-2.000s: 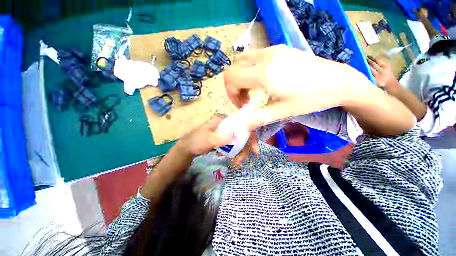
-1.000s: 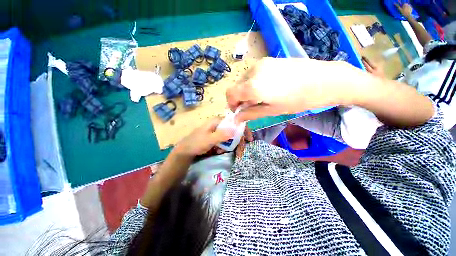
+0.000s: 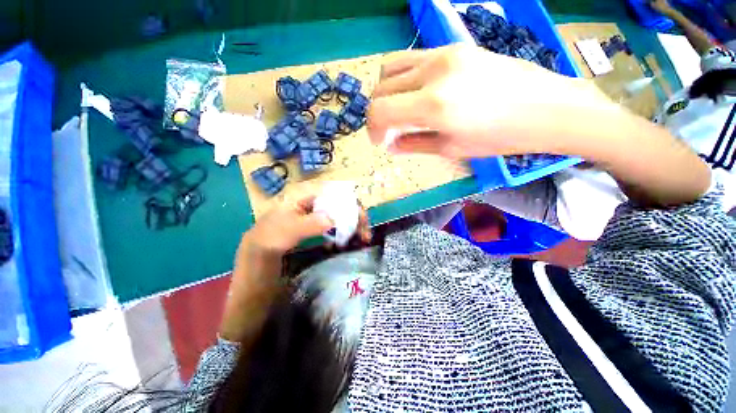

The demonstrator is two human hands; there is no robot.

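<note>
My left hand (image 3: 278, 230) holds a small white bottle (image 3: 340, 211) at the front edge of the work board. My right hand (image 3: 452, 101) is raised over the board's right part, blurred and overexposed. A small whitish thing (image 3: 397, 137) shows at its fingers; it may be a nozzle or cap, but I cannot tell. The two hands are apart. Plaid hair ties (image 3: 313, 152) with black loops lie in a loose cluster on the tan board (image 3: 379, 181), left of my right hand. Dark specks lie on the board.
A crumpled white cloth (image 3: 234, 135) and a clear bag (image 3: 192, 85) lie at the board's left edge. More plaid pieces (image 3: 152, 169) lie on the green bench. A blue bin (image 3: 442, 28) holds plaid pieces. Another person's arm (image 3: 686, 28) is at far right.
My hands were together around the white bottle and have moved apart. My right hand has risen up and away over the board. My left hand has moved slightly left with the bottle.
</note>
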